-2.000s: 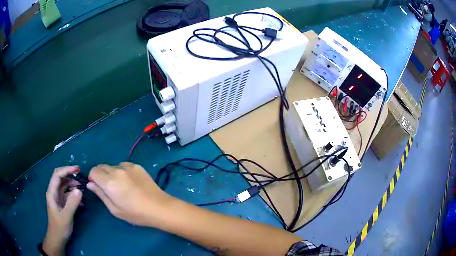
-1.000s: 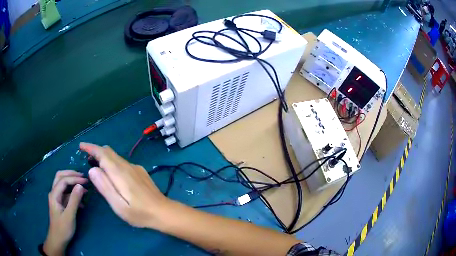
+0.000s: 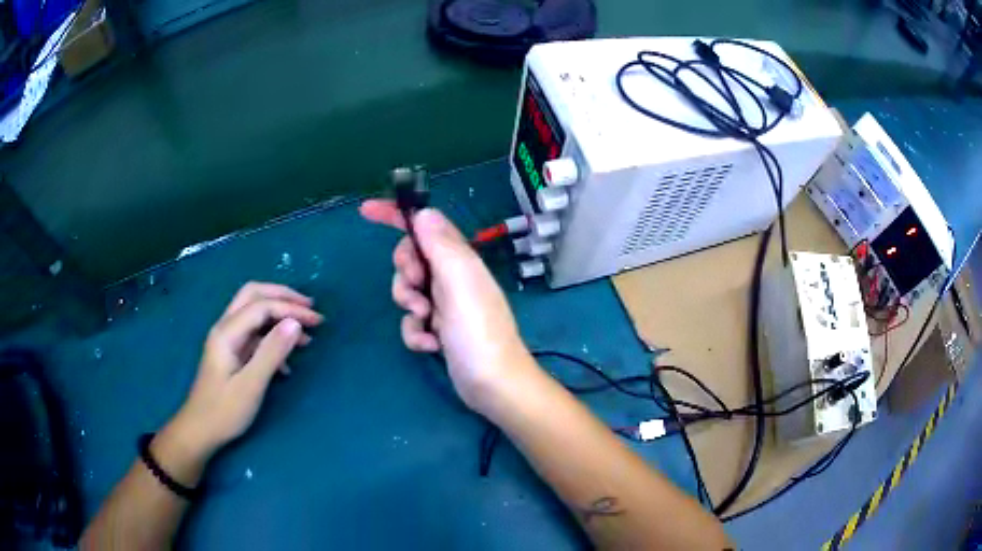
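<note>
My right hand [image 3: 458, 307] holds a thin black test lead with a small dark connector [image 3: 409, 186] standing up past the thumb and fingers; the connector is blurred and its tip looks pale. My left hand [image 3: 253, 355] is at the left over the mat, fingers curled with the thumb near them; no object shows in it. Black cables [image 3: 700, 407] run across the mat to the cream-white test box [image 3: 835, 323]. A white connector [image 3: 651, 429] lies on the mat among them.
A large white power supply [image 3: 668, 183] with lit digits stands behind on cardboard [image 3: 689, 312], coiled black cables [image 3: 721, 102] on top. A smaller power supply [image 3: 899, 231] stands at right. Black headphones [image 3: 506, 24] lie at the back; dark items [image 3: 32, 452] sit at the left edge.
The view has turned left. My right hand has moved away from my left and now shows a black lead and connector held upright. The dark item earlier between the hands no longer shows at my left hand.
</note>
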